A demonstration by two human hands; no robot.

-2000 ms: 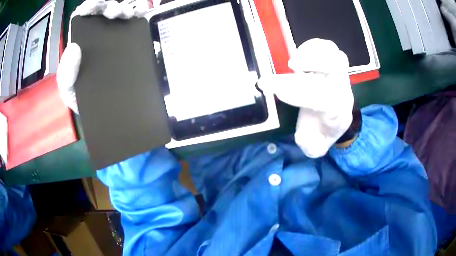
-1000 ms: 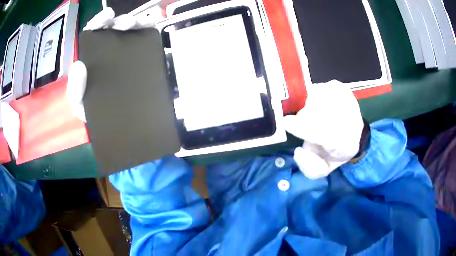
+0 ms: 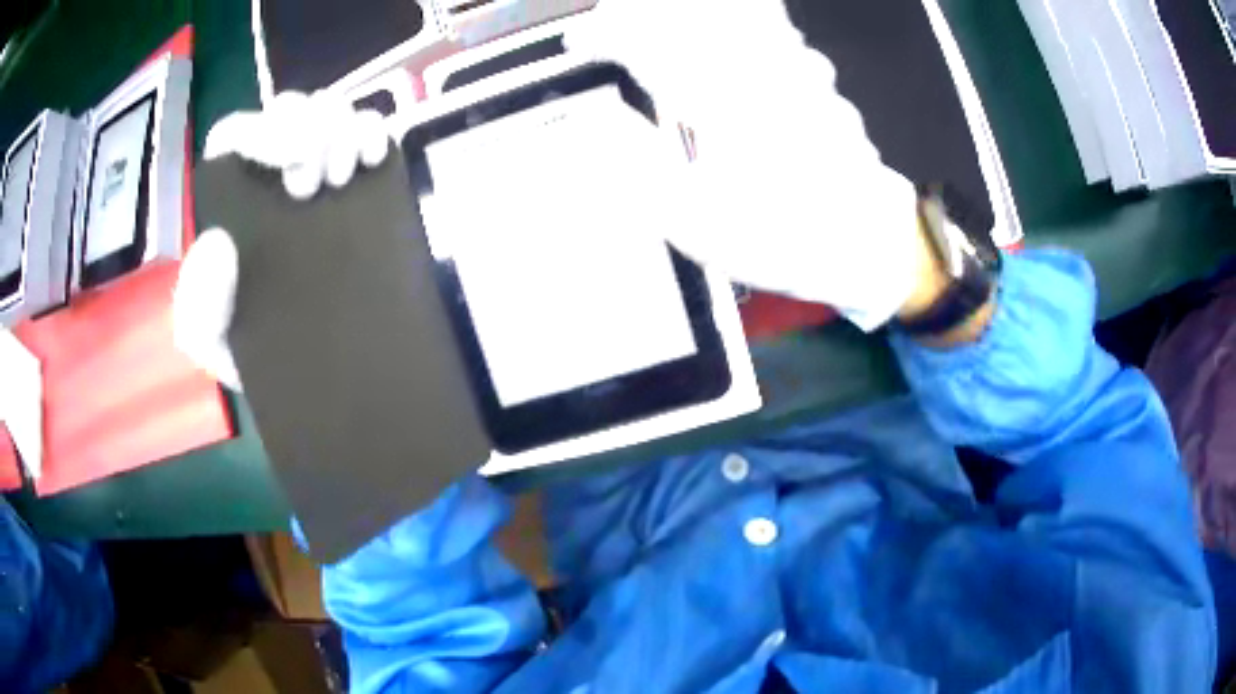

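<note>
An e-reader with a black bezel and a bright white screen sits in a white box tray in front of me. My left hand, in a white glove, holds a dark olive foam sheet by its upper and left edges, to the left of the screen. My right hand, also gloved in white, reaches over the upper right part of the e-reader. It covers that corner, blends with the bright screen, and its fingertips cannot be made out.
Two boxed units with screens stand at far left by a red mat. A tray with a black sheet lies behind my right hand. Stacked boxed units are at upper right. Another black-topped tray is at the top.
My right hand has moved from beside the tray's lower right corner up and left over the e-reader's upper right. My left hand still holds the foam sheet.
</note>
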